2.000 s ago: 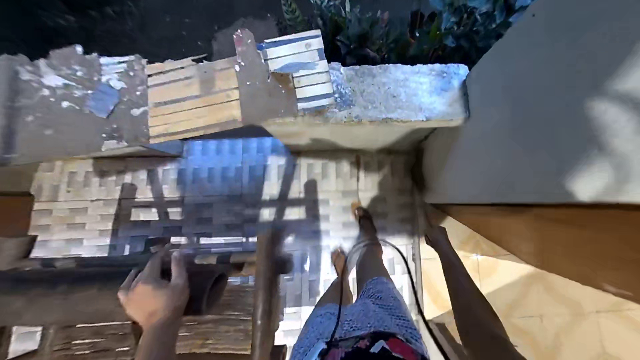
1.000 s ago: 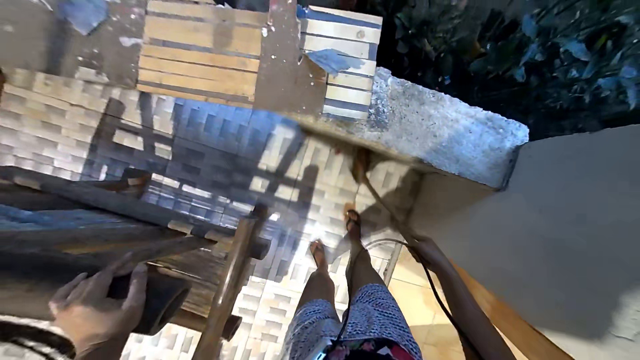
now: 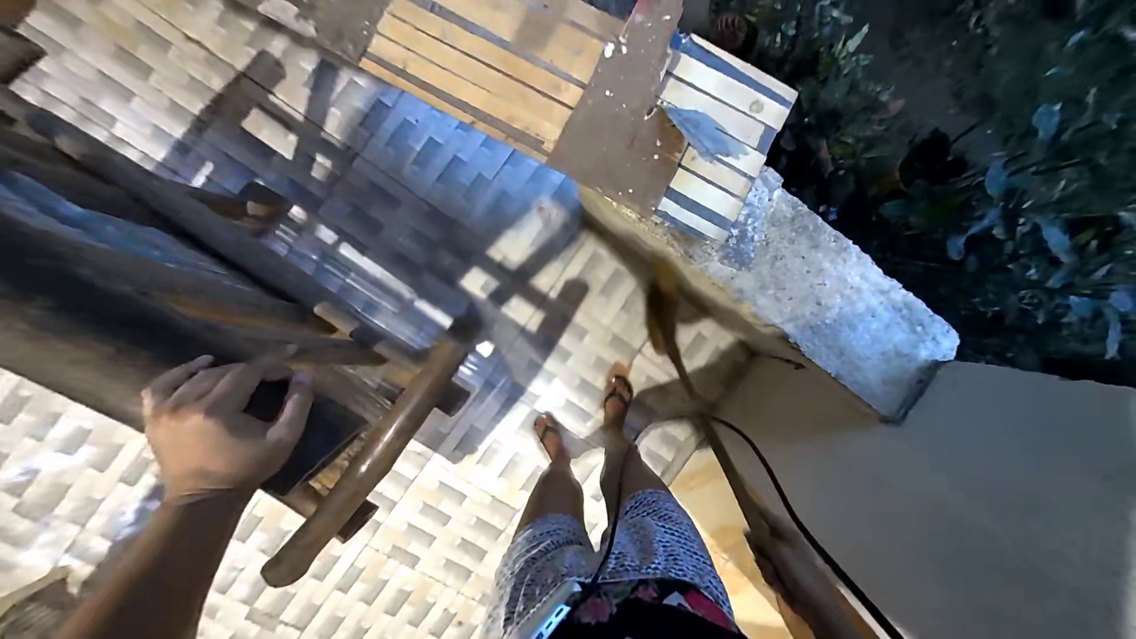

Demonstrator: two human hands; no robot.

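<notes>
My left hand (image 3: 226, 422) lies on the dark top rail of a wooden bench (image 3: 115, 328) at the left, its fingers curled over the edge near the bench's end post (image 3: 373, 453). Low on the right, my right hand (image 3: 777, 537) is closed around the handle of a long brown stick-like tool (image 3: 710, 426). The far end of that tool is blurred and hangs beside the low wall. A thin black cable (image 3: 772, 475) runs from near my waist past my right arm.
A low wall with a rough concrete top (image 3: 852, 293) carries slatted wooden pieces (image 3: 497, 62) and a paler slatted piece (image 3: 728, 133). Plants (image 3: 1003, 195) grow beyond it. A plain wall (image 3: 1003, 497) stands at the right. The tiled floor (image 3: 426, 532) bears a woven pattern.
The view has turned, so the bench and low wall now slant. The long tool shows more fully in front of my right hand. My left hand stays on the bench.
</notes>
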